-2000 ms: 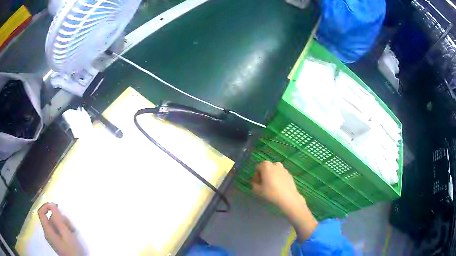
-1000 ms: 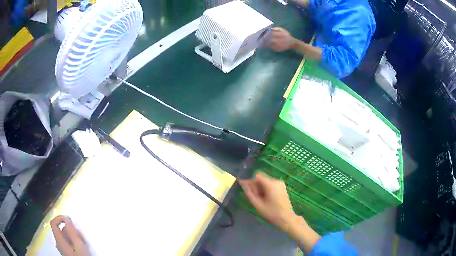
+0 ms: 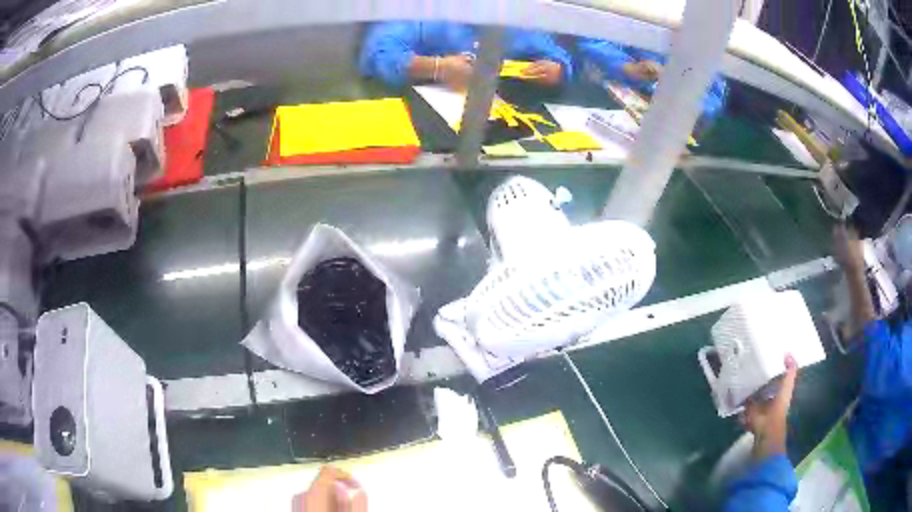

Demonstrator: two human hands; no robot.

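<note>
A white boxy unit (image 3: 762, 340) with a loop-shaped stand at its left side sits tilted on the green bench at the right. My right hand (image 3: 770, 405) grips its lower right side; the thumb or a finger lies on the near face. My left hand (image 3: 332, 492) is over the bright white mat (image 3: 410, 480) at the bottom edge, cut off by the frame, with its fingers curled. Whether it holds anything cannot be told.
A white fan (image 3: 570, 285) and an open bag of shiny black pieces (image 3: 348, 320) stand behind the mat. A white tissue (image 3: 457, 412), black pen-like tool (image 3: 497, 435) and black cable (image 3: 560, 462) lie near. Another white unit (image 3: 90, 405) stands left. Other workers sit behind and right.
The view has swung up and left. My right hand has moved from beside the green crate to the white unit and taken hold of it. The other worker's hand is off the unit.
</note>
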